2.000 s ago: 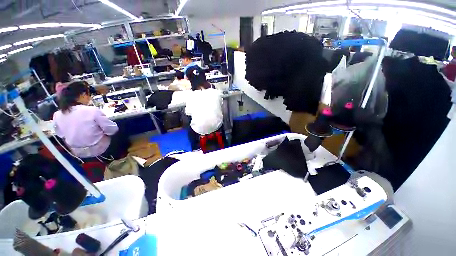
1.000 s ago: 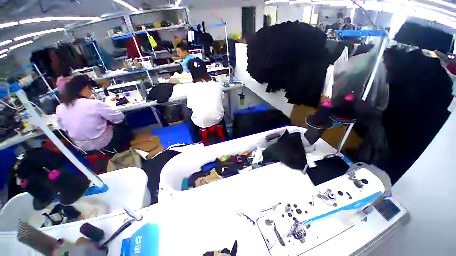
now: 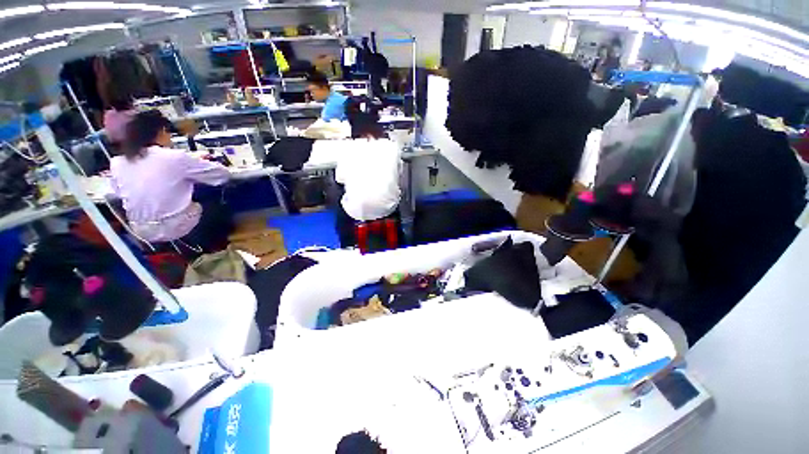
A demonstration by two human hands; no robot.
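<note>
No hand of mine shows in the head view. Nearest me is a white sewing machine (image 3: 568, 368) with a blue stripe and exposed metal parts on a white table (image 3: 355, 372). A small black piece (image 3: 359, 442) shows at the bottom edge, cut off by it; I cannot tell what it is. A bright blue plate (image 3: 238, 418) with white lettering lies at the lower left, beside a grey machine part (image 3: 133, 429).
Behind the table are a white trough (image 3: 306, 288) of scraps, black fabric (image 3: 506, 273) over its right end, and a second trough (image 3: 239, 310) at left. Thread cones (image 3: 570, 217) stand right. Large black fabric heaps (image 3: 523, 111) are beyond. Several people sit at machines, one on a red stool (image 3: 377, 234).
The view has shifted a little. The small black piece at the bottom edge was absent in the earliest frame and now shows further left than one second ago. More of the grey machine part shows.
</note>
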